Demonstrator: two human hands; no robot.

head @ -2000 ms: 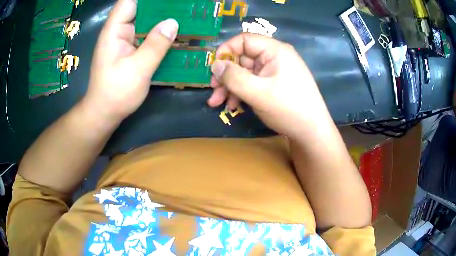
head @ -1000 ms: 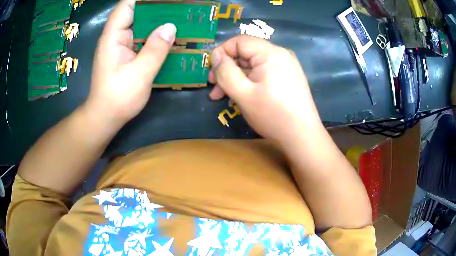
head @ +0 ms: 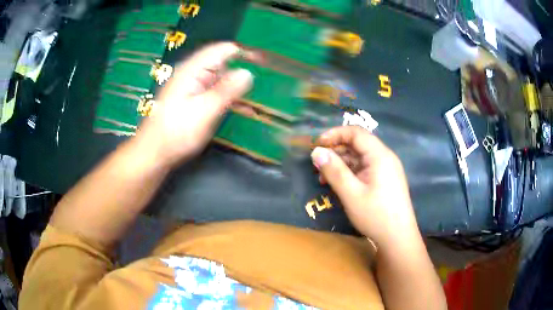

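The green circuit board panel [head: 276, 88] lies tilted over the dark mat, blurred by motion. My left hand [head: 188, 106] grips its left edge, thumb on top, fingers partly hidden. Orange flex cables [head: 344, 42] stick out from the right ends of its boards. My right hand [head: 364, 175] is at the lowest board's right end, thumb and forefinger pinched beside an orange flex piece [head: 300, 140]; blur hides whether they touch it. A loose flex cable [head: 318, 206] lies below my right hand, another [head: 384, 85] at upper right. A whitish pile of flex cables [head: 360, 120] lies right of the panel.
Fitted green panels [head: 124, 79] with yellow flex cables lie at left. At right are a white card [head: 462, 130] with a thin pointed tool below it, scissor loops [head: 489, 143], black-handled tools and cables. A cardboard box [head: 494, 266] with red material stands below the bench edge.
The view has shifted and tilted, showing more of the panel's upper part and the bench. My right fingertips have drawn a little away from the lowest board's right end.
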